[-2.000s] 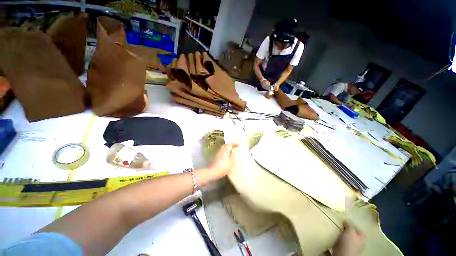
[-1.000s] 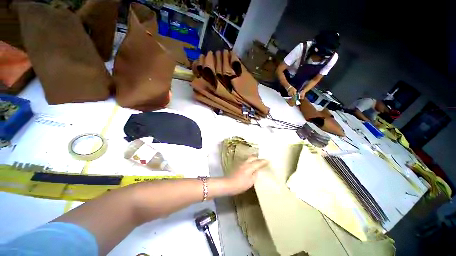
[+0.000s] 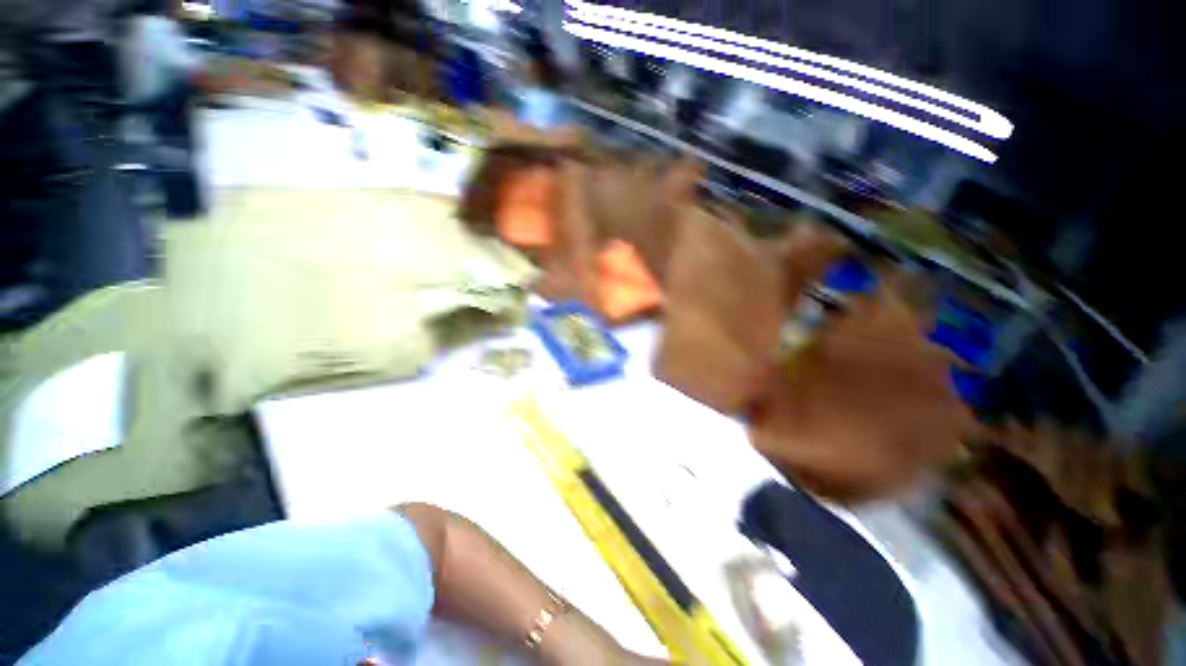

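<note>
The view is strongly blurred. My left hand [image 3: 614,652] is cut off by the bottom edge; only the part just past the bracelet shows, and its fingers are hidden. The yellow jig [image 3: 561,458] with its dark bar [image 3: 635,536] lies slanted on the white tabletop [image 3: 377,449], beside that arm. Khaki bag panels [image 3: 312,293] lie in a large pile at the left, with a white sheet [image 3: 68,414] on khaki material in front. My right hand is out of the picture.
A blue parts bin [image 3: 580,346] stands beyond the jig, with loose chips [image 3: 505,359] beside it. Brown bag bodies [image 3: 852,403] with orange patches stand behind. A curved black piece [image 3: 832,566] lies at the right, beside a blurred pale object. People stand blurred at the back.
The view has swung left, bringing in the khaki pile and white sheet. My left hand has left the khaki panel it touched. My right hand, visible two seconds ago, is out of view.
</note>
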